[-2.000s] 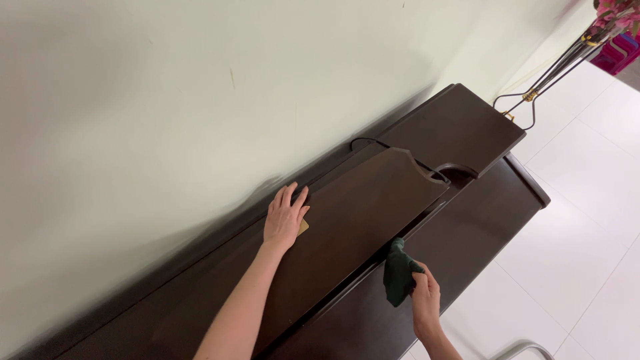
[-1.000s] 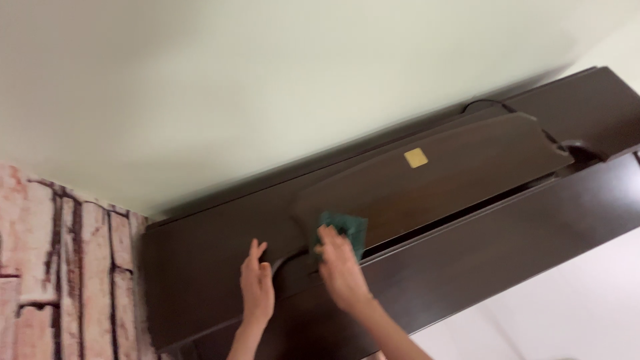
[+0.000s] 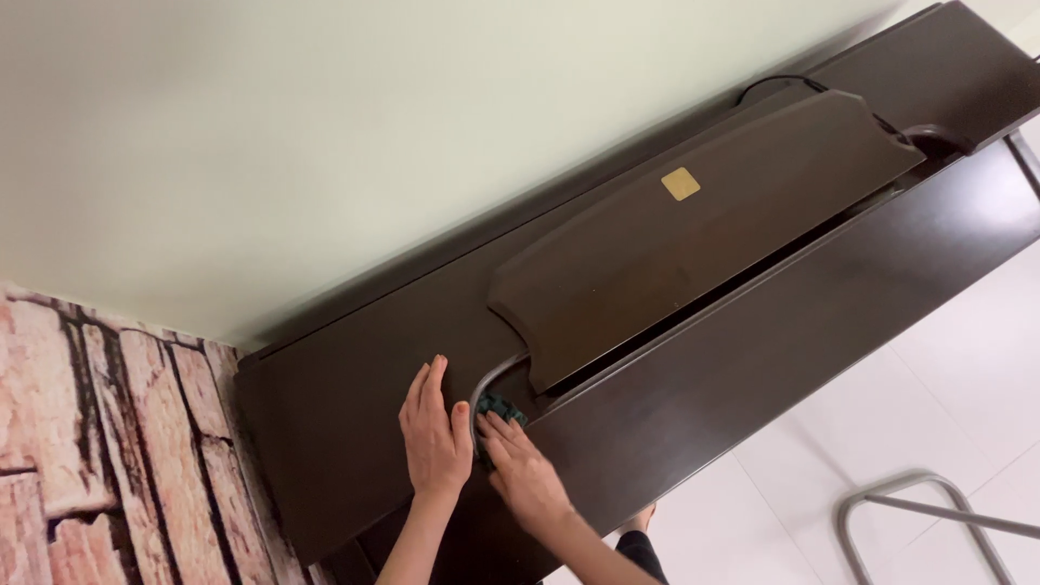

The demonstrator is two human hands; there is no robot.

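A long dark brown wooden cabinet (image 3: 699,390), which looks like a closed keyboard instrument, runs along the wall. Under the fingers of my right hand (image 3: 528,479) is a dark green patterned cloth (image 3: 501,409), pressed into the corner by a curved grey trim piece (image 3: 485,382). My left hand (image 3: 436,431) rests flat on the dark top just left of that trim, fingers extended, holding nothing. A raised dark panel (image 3: 731,236) with a small gold square sticker (image 3: 681,184) lies to the right of both hands. Part of the cloth is hidden by my right hand.
A pale wall (image 3: 325,146) stands behind the cabinet, and a wall with a stone or brick pattern (image 3: 162,422) is at the left. A black cable (image 3: 772,79) loops behind the raised panel. On the white tiled floor (image 3: 780,455) stands a grey metal tube frame (image 3: 910,487).
Both hands have moved from the raised panel and its front edge to its left end. The cloth has gone from beside the panel into the corner by the curved trim. The view has swung left.
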